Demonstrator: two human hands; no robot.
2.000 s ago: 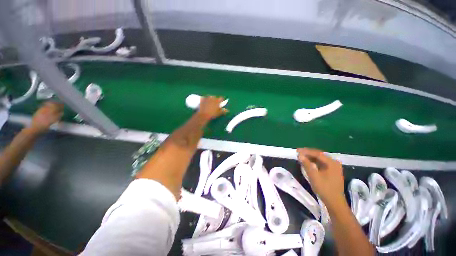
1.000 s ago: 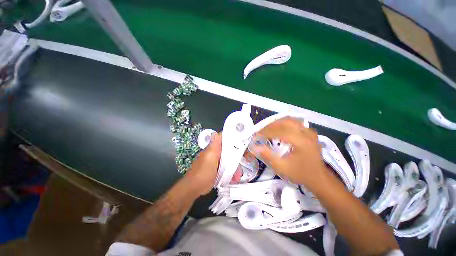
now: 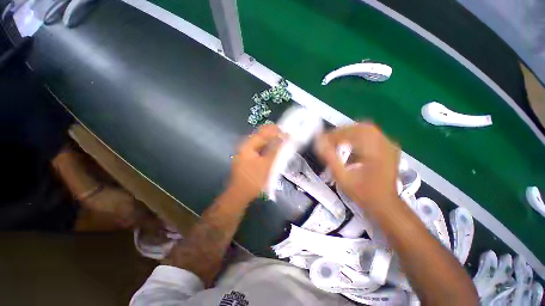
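Observation:
My left hand [image 3: 256, 158] grips a white curved housing [image 3: 300, 124] by its narrow part, above the dark bench, with its round end up and blurred. My right hand [image 3: 361, 164] is just right of the round end, fingers bent and blurred; a small white piece shows at its fingers, but I cannot tell whether it is held. A pile of white housings [image 3: 325, 272] lies below and behind both hands. A heap of small green circuit boards [image 3: 269, 103] lies beside the belt edge, partly hidden by my left hand.
The green belt [image 3: 406, 54] carries spaced white housings. A grey post [image 3: 227, 30] stands at the belt's edge. More housings [image 3: 508, 281] stand side by side at lower right. At left, another person's arm [image 3: 89, 191] reaches near a white C-shaped piece [image 3: 152, 242] below the bench.
The view has turned, shifting the bench scene rightward. The housing in my left hand has its round end raised and farther from my body. Another person's arm has come into view at left.

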